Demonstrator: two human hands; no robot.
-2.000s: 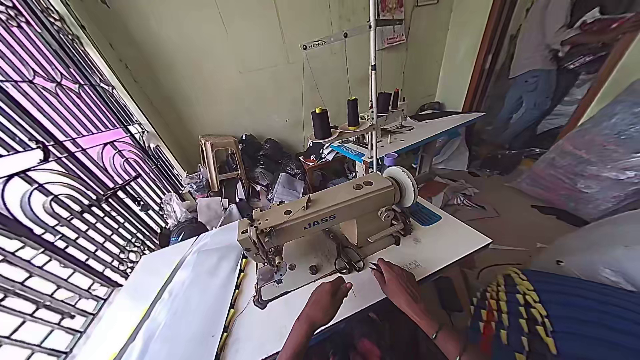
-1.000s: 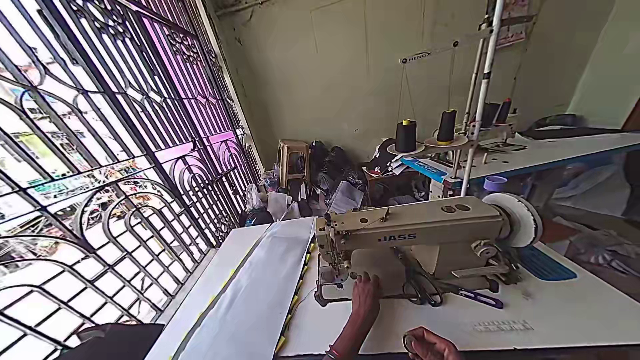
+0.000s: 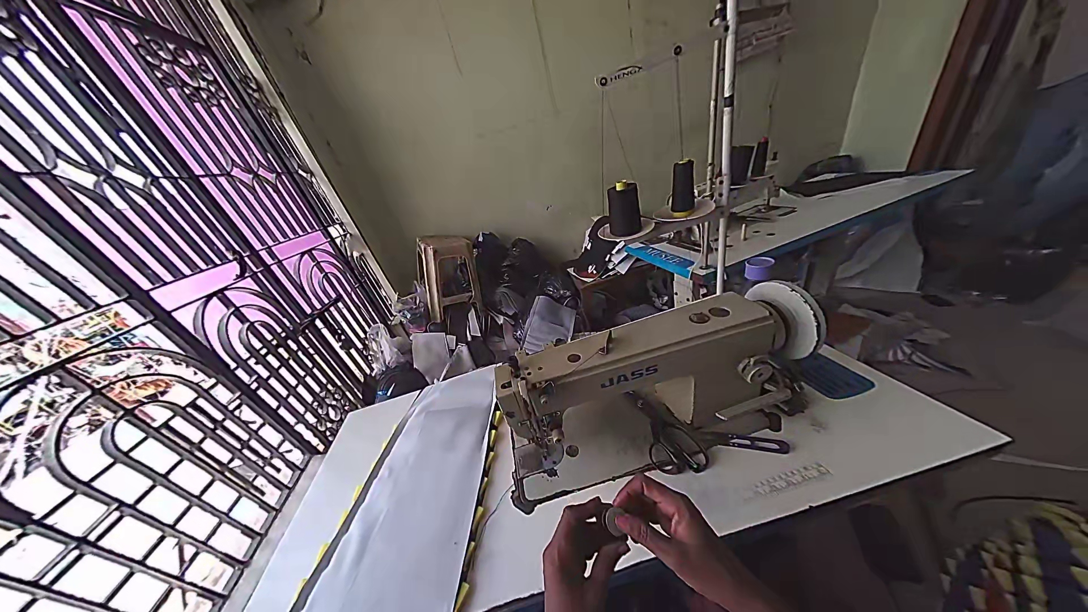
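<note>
Before the sewing machine (image 3: 646,374), at the table's front edge, my two hands meet around a small round disc (image 3: 612,520), possibly a bobbin. My left hand (image 3: 578,548) grips its left side with curled fingers. The thumb and fingertips of my right hand (image 3: 680,535) press on its right side. Black-handled scissors (image 3: 677,446) lie on the machine bed, beside a dark-handled tool (image 3: 752,442), perhaps a thread snipper. A long white fabric piece (image 3: 416,484) with yellow-and-black edging rests left of the needle area.
A thread stand pole (image 3: 727,153) rises behind the machine, near black thread cones (image 3: 624,209). Another sewing table (image 3: 816,217) stands behind. Against the wall are a stool (image 3: 446,276) and black bags (image 3: 523,268). A metal grille (image 3: 195,280) runs along the left.
One second ago my left hand was reaching beside the needle area, with my right hand lower, near a round piece. Now both hands are together at the disc. The view has shifted.
</note>
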